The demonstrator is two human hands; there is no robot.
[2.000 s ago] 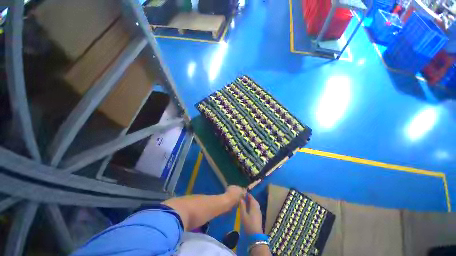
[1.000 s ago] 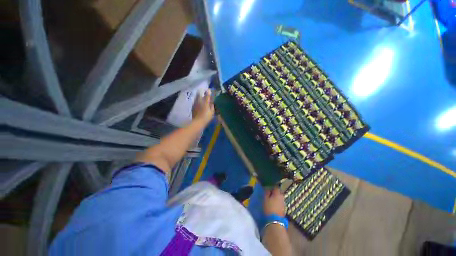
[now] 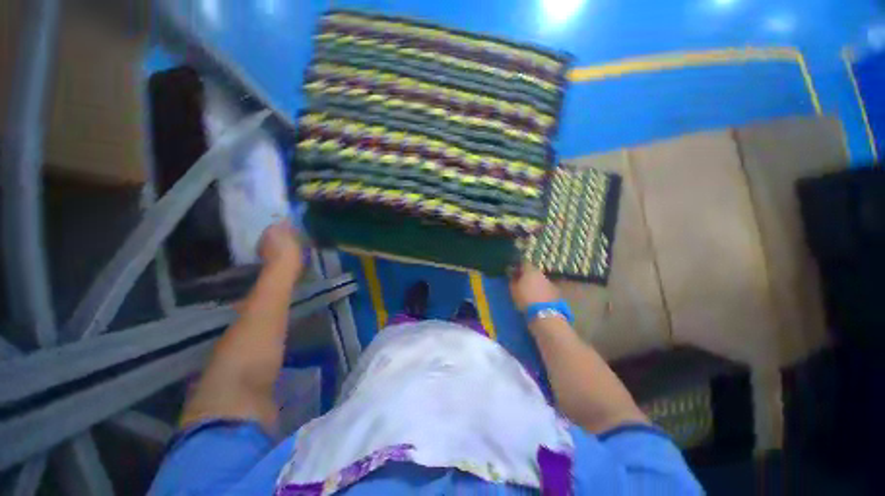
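The cart's dark green top (image 3: 408,240) is in front of me, its pale near edge facing my body. A loaded board tray (image 3: 427,121), covered in striped yellow, green and dark red rows, lies on it and covers most of the top. My left hand (image 3: 282,246) is at the cart's near left corner, blurred. My right hand (image 3: 532,285) is closed at the near right corner. What the fingers of either hand grip is partly hidden and blurred.
A smaller loaded tray (image 3: 582,228) lies on the tan wooden platform (image 3: 694,237) at the right. Black crates (image 3: 844,291) stand at far right. A grey metal rack (image 3: 165,208) with cartons fills the left. Yellow lane lines (image 3: 694,63) cross the blue floor.
The cart and its tray have turned to sit square in front of me. My hands are spread to its near corners; two seconds ago they were together at one corner. The platform shows more.
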